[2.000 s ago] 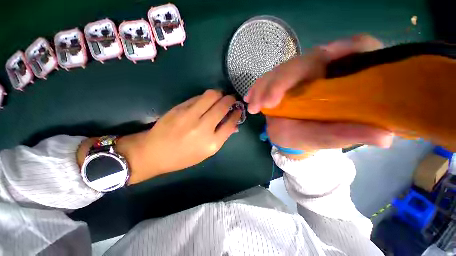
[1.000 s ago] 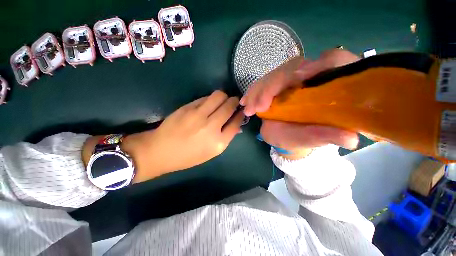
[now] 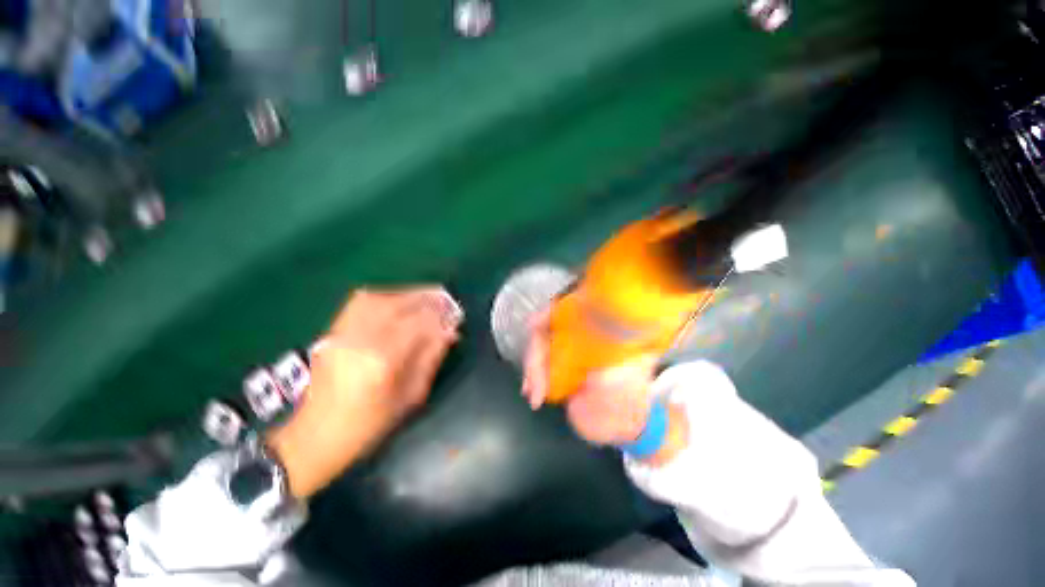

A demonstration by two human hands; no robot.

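Observation:
My left hand (image 3: pixel 372 373) holds a housing assembly (image 3: pixel 447 307) at its fingertips, left of the screw plate; the housing is mostly covered by the fingers. My right hand (image 3: pixel 607 396) is closed around the orange electric screwdriver (image 3: pixel 630 292), to the right of my left hand and apart from it. The driver's tip is hidden or too blurred to see. The round silver screw plate (image 3: pixel 527 307) lies on the dark green mat between the hands, partly covered by the right hand. The view is blurred.
Several housings (image 3: pixel 264 391) sit in a row beside my left wrist. Others (image 3: pixel 360 73) are spaced along the green belt (image 3: pixel 504 126) beyond. A white scrap (image 3: pixel 760 247) lies right of the driver. Dark trays (image 3: pixel 97 533) are at lower left; black racks are at right.
The head view has swung and widened, bringing the belt into view. My hands have moved apart, and the screwdriver has turned from nearly level to pointing more downward in the picture.

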